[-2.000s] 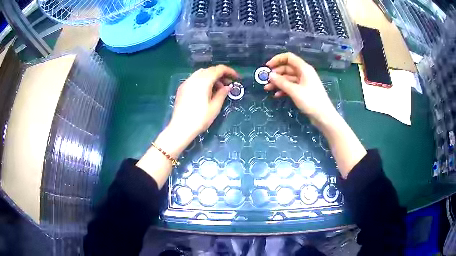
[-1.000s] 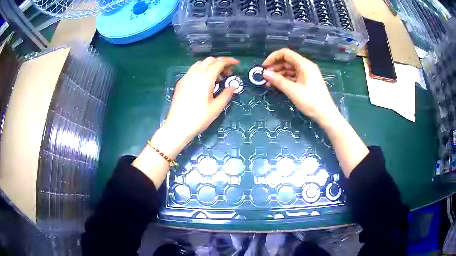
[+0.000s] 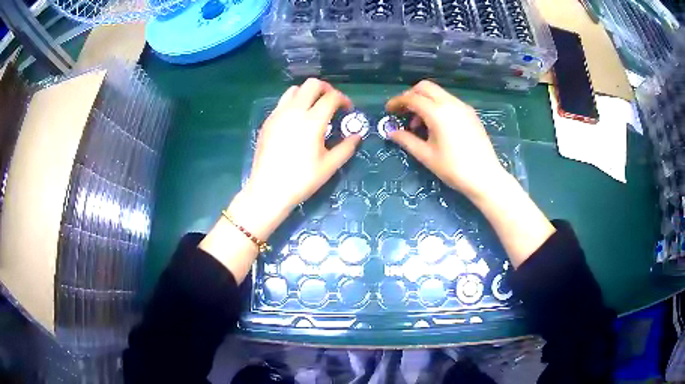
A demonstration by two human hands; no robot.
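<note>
A clear blister tray lies on the green bench. My left hand has thumb and fingertips on a silver-white round part in the tray's far row. Another round part shows partly behind that hand. My right hand has thumb and fingertips on a round part just to the right, at the far row. Two more parts are in the near right corner, one fully visible, the other partly covered by my right sleeve. My hands hide some far pockets.
A clear stack of source trays stands beyond the tray. Ridged clear trays and cardboard stand left. A blue fan base is far left. A phone lies on paper at right, beside stacked trays.
My right hand has brought its round part down to the far row, beside the left one. Since the first frame, my left hand's part has moved from above the tray into the far row.
</note>
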